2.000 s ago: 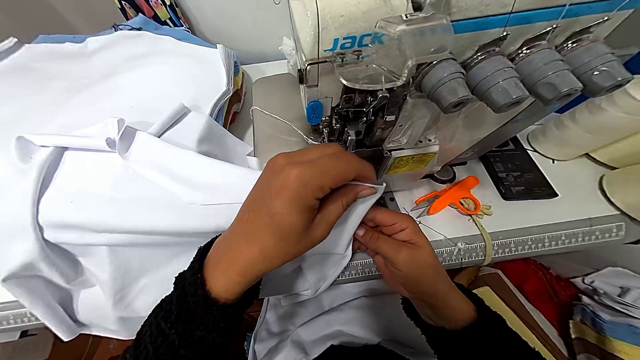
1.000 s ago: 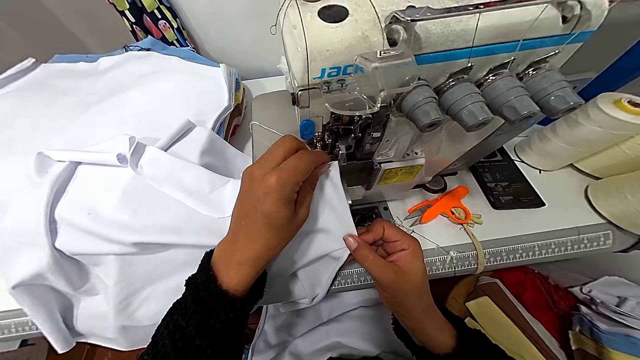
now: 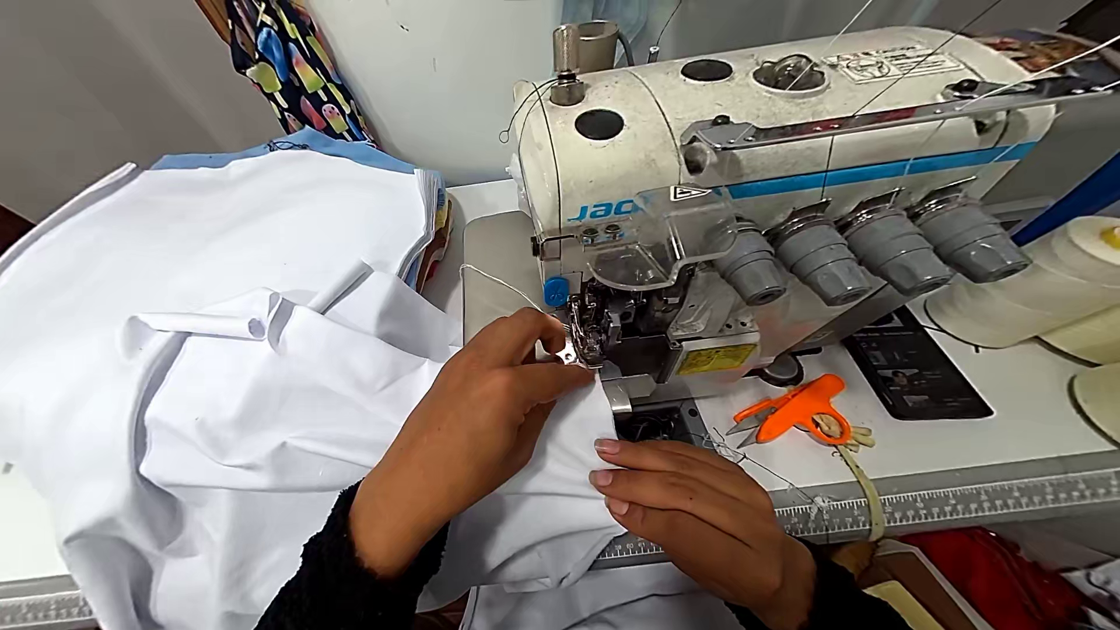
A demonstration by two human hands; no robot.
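Note:
White fabric (image 3: 560, 455) runs from a large pile on the left to the presser foot area (image 3: 588, 337) of a Jack overlock sewing machine (image 3: 612, 157). My left hand (image 3: 477, 420) holds the fabric close to the foot, thumb on top and index finger bent beside the needle area. My right hand (image 3: 700, 516) lies nearly flat, its fingertips on the right edge of the cloth, just below the machine's open lower front. Whether its thumb pinches the cloth is hidden.
Orange-handled scissors (image 3: 801, 411) and a dark phone (image 3: 914, 367) lie right of the machine, near large thread cones (image 3: 1024, 289). A measuring tape strip (image 3: 971, 494) follows the table edge. A stack of cut fabric (image 3: 262, 219) lies at left; folded cloths (image 3: 980, 577) are below right.
Both hands have brought the fabric edge up to the presser foot. My right hand has gone from pinching the edge to lying with extended fingers on it. The view has shifted.

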